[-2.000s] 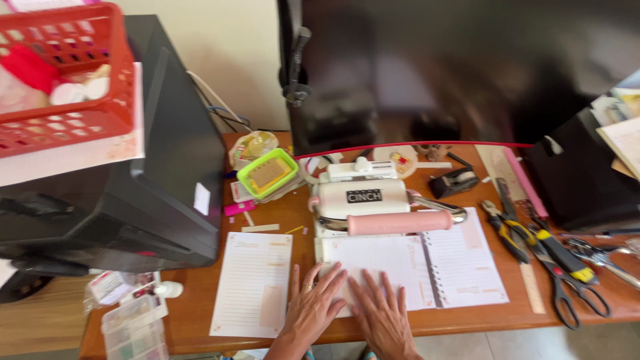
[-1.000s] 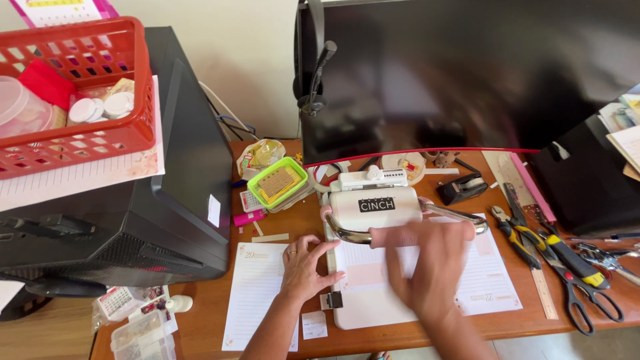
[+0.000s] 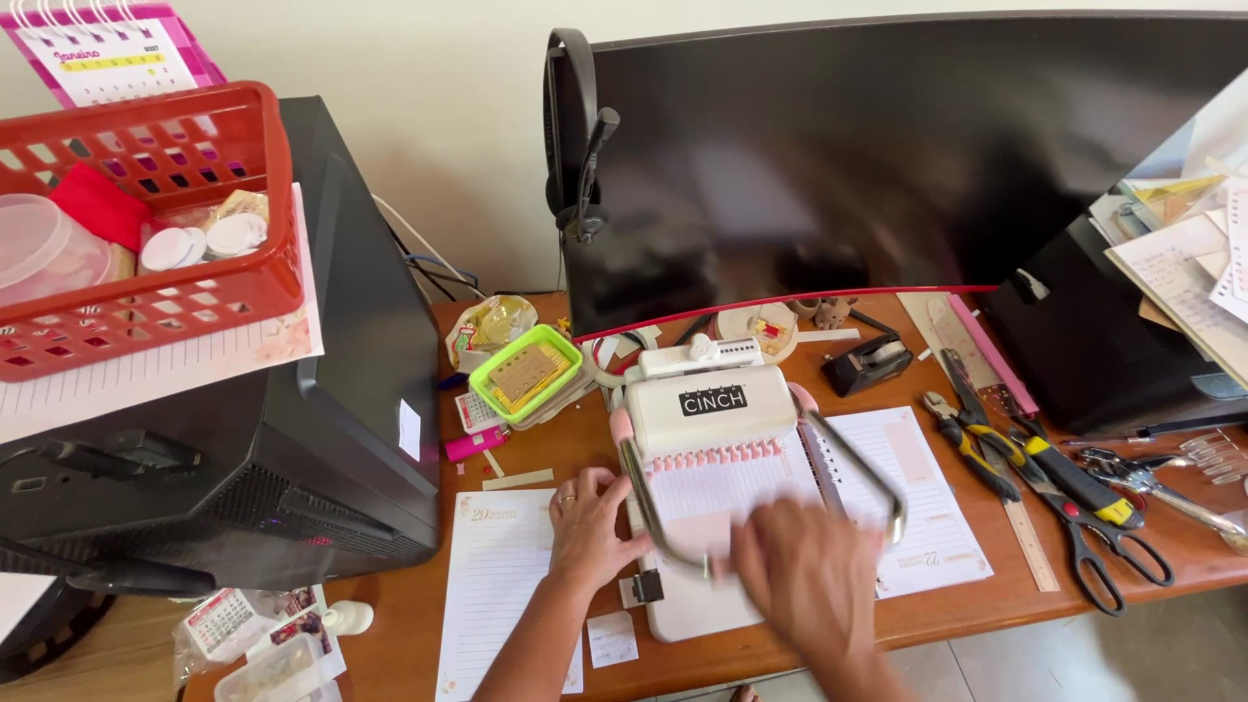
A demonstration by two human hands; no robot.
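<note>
A white Cinch binding machine stands on the wooden desk, its U-shaped metal handle swung down toward me. My right hand, blurred, is closed around the handle's front grip, which it mostly covers. At the machine's left edge rests my left hand, fingers bent against the side and the paper there. Lined paper lies in the machine below a row of pink punch parts. One printed planner sheet is to the left; a stack of punched planner pages is partly under the machine's right side.
Pliers, a utility knife and black scissors lie on the right. A black tape dispenser is behind the machine, a green tray back left. A computer tower carries a red basket. A monitor spans the back.
Both hands lay flat on the paper at first. The left has moved to the machine's left side, the right onto the handle, which has come down from its raised position toward me.
</note>
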